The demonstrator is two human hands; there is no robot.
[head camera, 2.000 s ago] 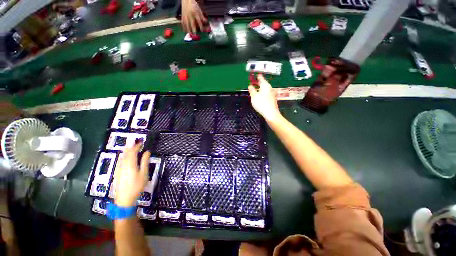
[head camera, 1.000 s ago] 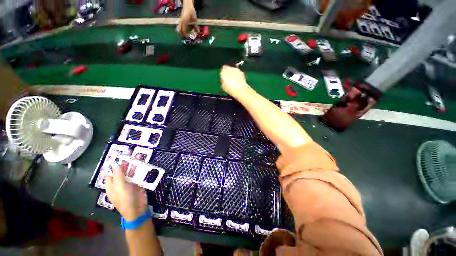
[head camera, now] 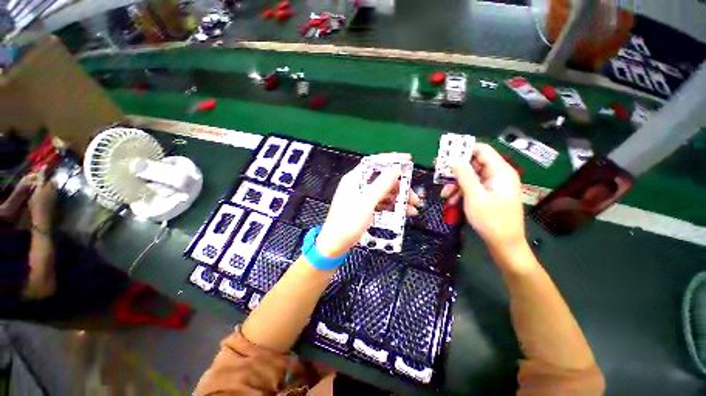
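Note:
My left hand (head camera: 361, 203), with a blue wristband, holds a long pale panel (head camera: 393, 224) with dark openings above the black parts tray (head camera: 360, 290). My right hand (head camera: 488, 193) holds a small pale piece (head camera: 454, 155) with several dark holes, upright at the fingertips. A red part (head camera: 452, 211) shows below the right fingers, partly hidden; I cannot tell whether it is joined to the pale piece. Long panels (head camera: 246, 242) lie in the tray's left pockets and short panels (head camera: 371, 349) in its front row.
The green conveyor belt (head camera: 255, 97) carries pale units (head camera: 529, 147) and red parts. A white desk fan (head camera: 147, 174) stands left of the tray. A phone (head camera: 584, 195) is by the grey post at right. A second fan (head camera: 697, 317) is at the right rim. Another person's hands (head camera: 35, 205) show at left.
My left hand has lifted the long panel from over the tray's left side towards its middle. My right hand has come back from the belt with the small pale piece. The view has shifted.

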